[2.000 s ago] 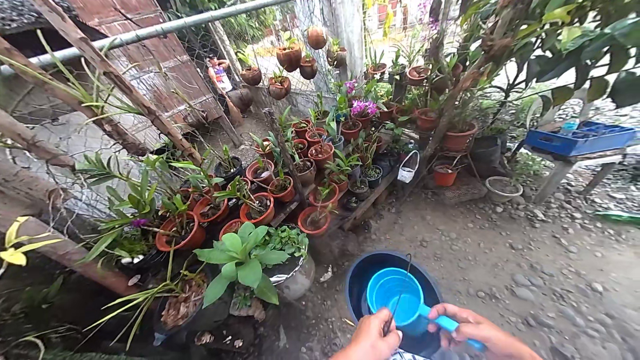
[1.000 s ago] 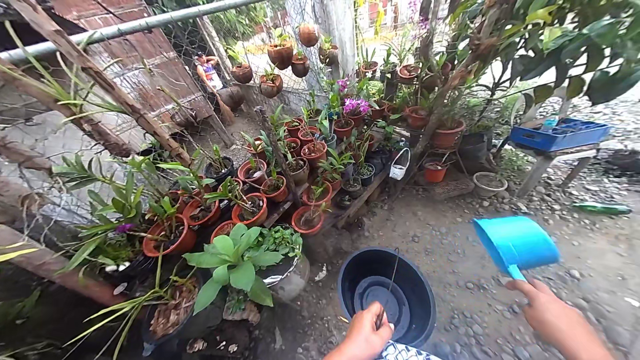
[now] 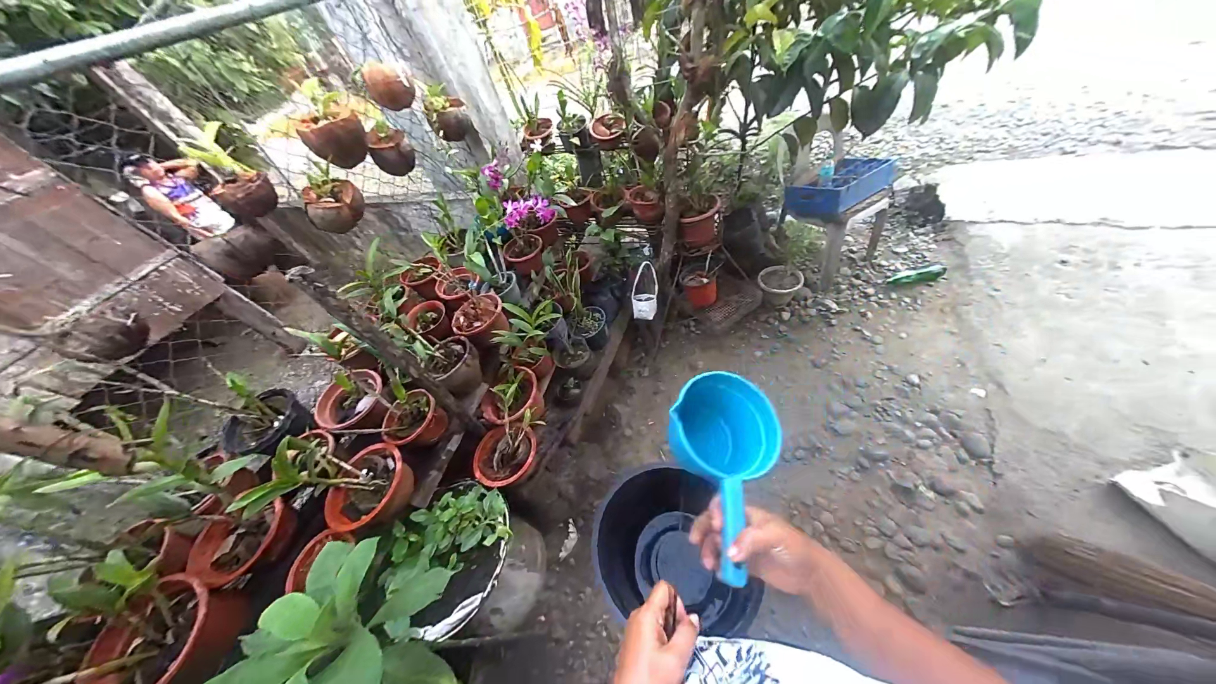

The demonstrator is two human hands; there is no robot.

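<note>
A blue plastic dipper (image 3: 727, 427) is held by its handle in my right hand (image 3: 760, 549), above the rim of a black plastic bucket (image 3: 608, 541). Inside the bucket, the bottom looks dark and ringed. My left hand (image 3: 655, 635) pinches a small, thin brown thing (image 3: 671, 611) at the bucket's near side; its kind is hard to tell. Terracotta pots (image 3: 505, 456) with orchids and other plants crowd the left. A leafy plant (image 3: 332, 608) and a pot with small green leaves (image 3: 456, 532) stand nearest the bucket on that side.
Coconut-husk planters (image 3: 332, 140) hang by the wire fence, and a person (image 3: 180, 195) is beyond it. A blue crate (image 3: 840, 188) rests on a wooden bench. A green bottle (image 3: 917, 275) lies on pebbly ground. A stick broom (image 3: 1121, 575) lies at right. A small white basket (image 3: 644, 294) hangs near the pots.
The dipper was over the bucket two seconds ago, then out to the right and tilted; now it is back above the bucket's rim, its open top facing me. The view has shifted.
</note>
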